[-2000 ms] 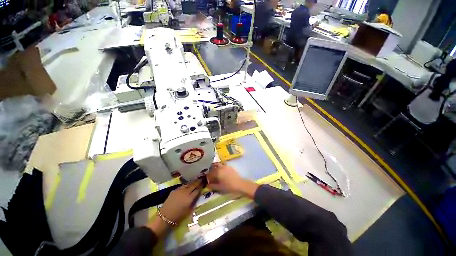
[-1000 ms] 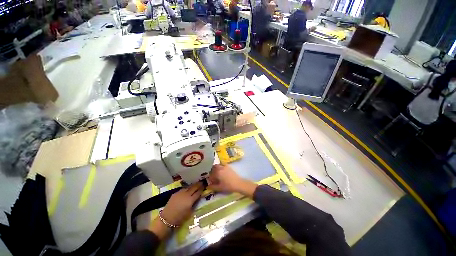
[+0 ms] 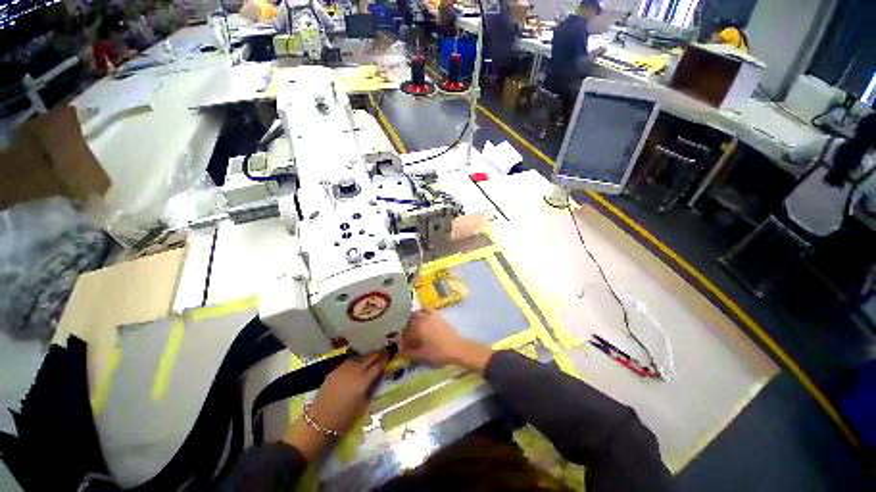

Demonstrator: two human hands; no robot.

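The white head of the pattern sewing machine stands in front of me, with a round red-and-white emblem. A black strap runs from the lower left and curves to the area under the needle. My left hand, with a beaded bracelet at the wrist, holds the strap near its end. My right hand is at the strap end, its fingertips close to the left fingertips below the machine head. The needle and the exact fingertip contact are hidden by the head and fingers.
A yellow block lies right of the machine head. Thread snips lie at the right beside a cable. A control screen stands behind them. A bundle of black pieces is at the left edge. A seated person is far back.
The view has shifted slightly since the earliest frame. Both hands stay below the machine head at the strap end, with only small finger movements.
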